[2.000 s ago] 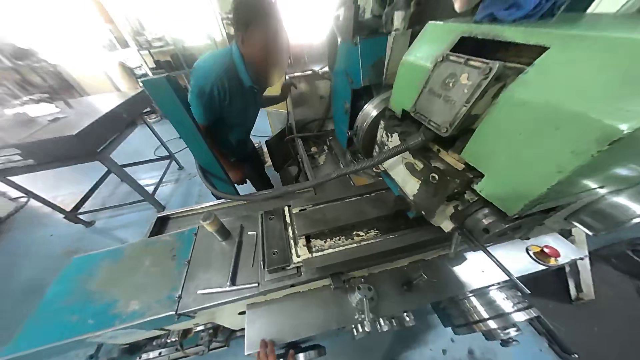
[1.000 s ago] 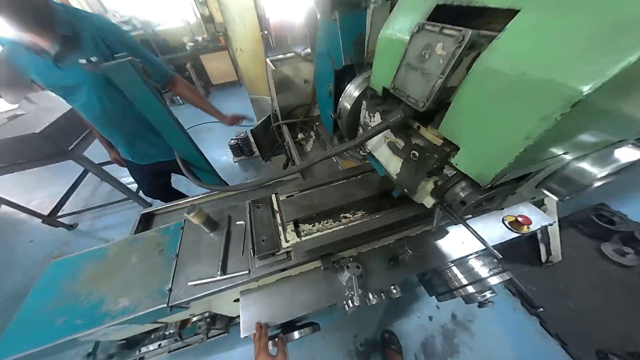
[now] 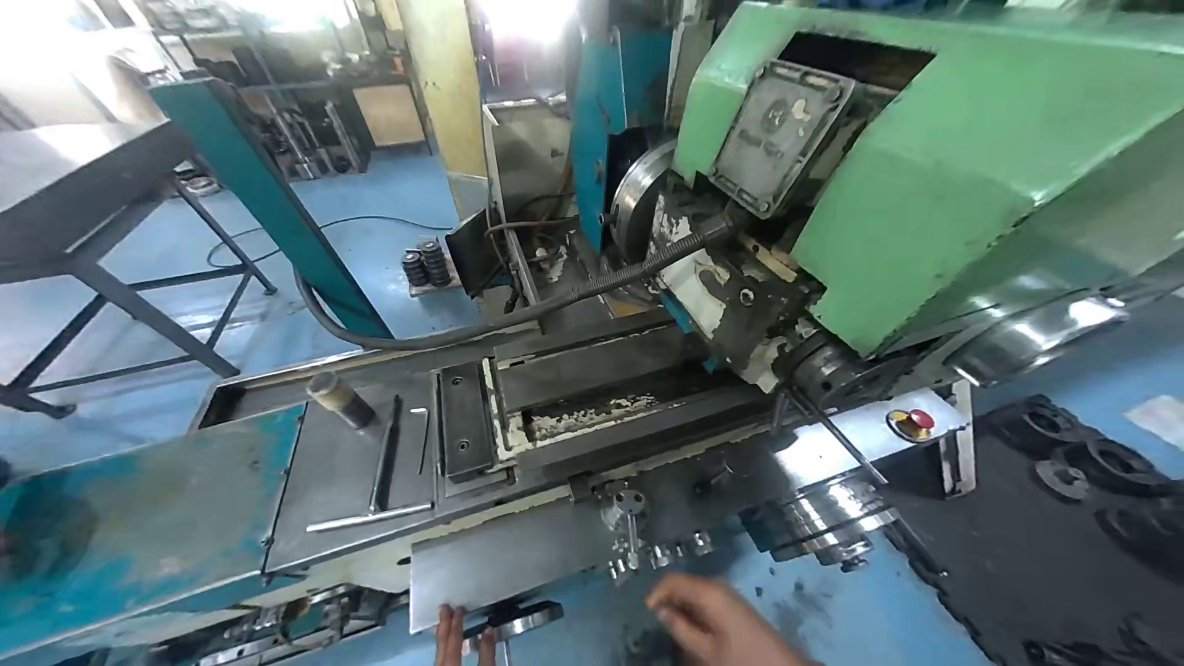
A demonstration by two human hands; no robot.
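Note:
At the lower edge of the head view, my left hand [image 3: 462,636] has its fingers at the front edge of a bare metal panel [image 3: 499,564], beside a handwheel [image 3: 523,622] under it. To its right, my right hand [image 3: 708,618] is raised with curled fingers, below the small control levers [image 3: 631,527] on the machine's front; whether it holds anything is unclear. The machine, with a green wheel head cover [image 3: 999,166], looks like a cylindrical grinder. A T-handle wrench [image 3: 384,462], a hex key [image 3: 423,439] and a cylindrical metal piece [image 3: 340,400] lie or stand on its table.
A red emergency stop button [image 3: 920,419] sits on the front right panel, near a slanting lever [image 3: 837,435]. A thick hose [image 3: 555,301] crosses behind the table. Flanges [image 3: 1115,462] lie on a dark mat at right. A metal workbench [image 3: 83,194] stands back left.
The person in a teal shirt, seen at the left in both earlier frames, is out of view. My right hand has come into view at the bottom.

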